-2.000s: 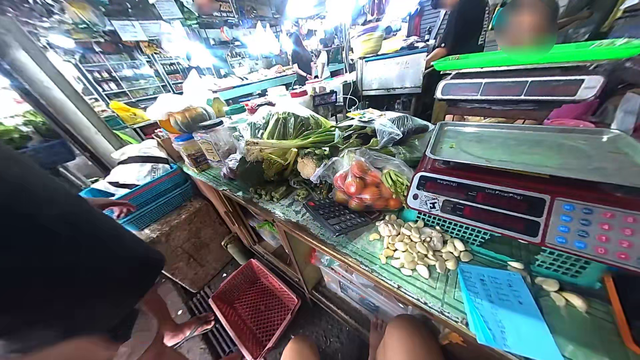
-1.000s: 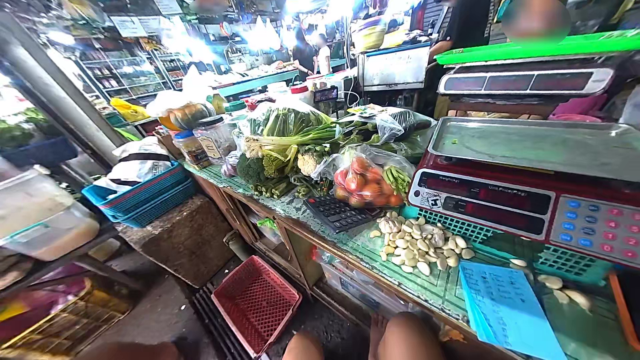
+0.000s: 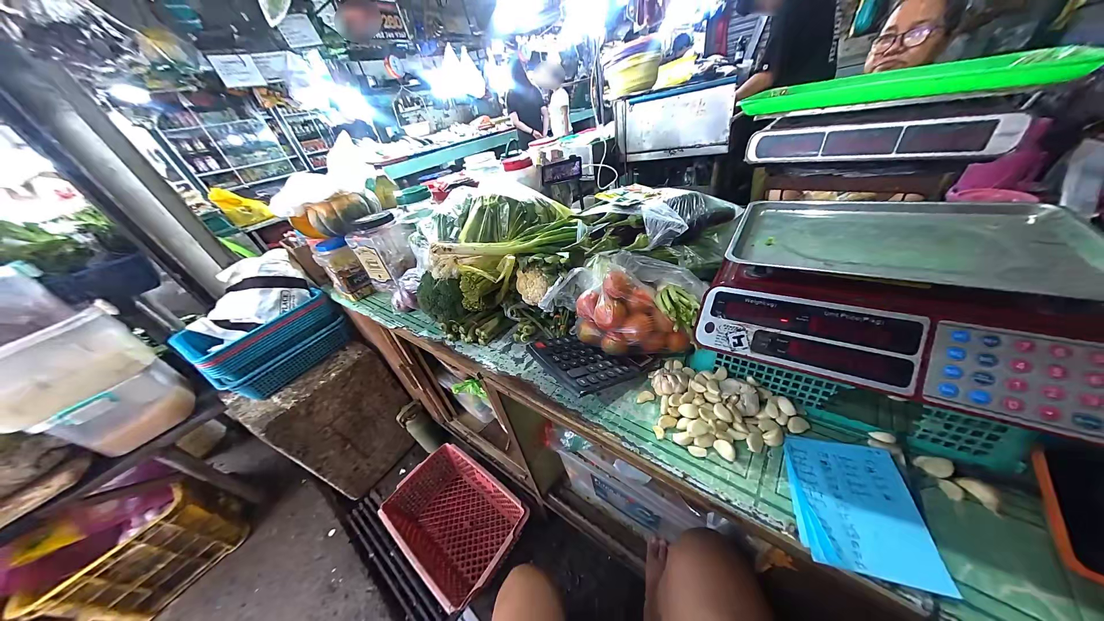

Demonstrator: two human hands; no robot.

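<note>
Neither of my hands shows; only my bare knees are seen at the bottom edge. On the green counter lies a pile of peeled garlic cloves [image 3: 720, 410], with blue sheets of paper bearing handwriting [image 3: 862, 509] to its right. A black calculator [image 3: 591, 362] sits left of the garlic, beside a clear plastic bag of tomatoes and green beans [image 3: 634, 310]. Broccoli [image 3: 440, 297], a cauliflower [image 3: 539, 280] and bagged leafy greens [image 3: 509, 216] are heaped farther left. A red digital scale with a metal pan [image 3: 906, 246] stands at the right.
On the floor below the counter is a red plastic basket [image 3: 453, 526]. Stacked blue baskets [image 3: 250, 345] rest on a wooden surface at left, near plastic tubs [image 3: 112, 397] and a yellow crate [image 3: 129, 552]. Behind the scale are a green tray [image 3: 931, 79] and a person.
The person in dark clothing who stood at the left two seconds ago is out of view. The tubs and yellow crate there are now uncovered. The counter items have stayed in place.
</note>
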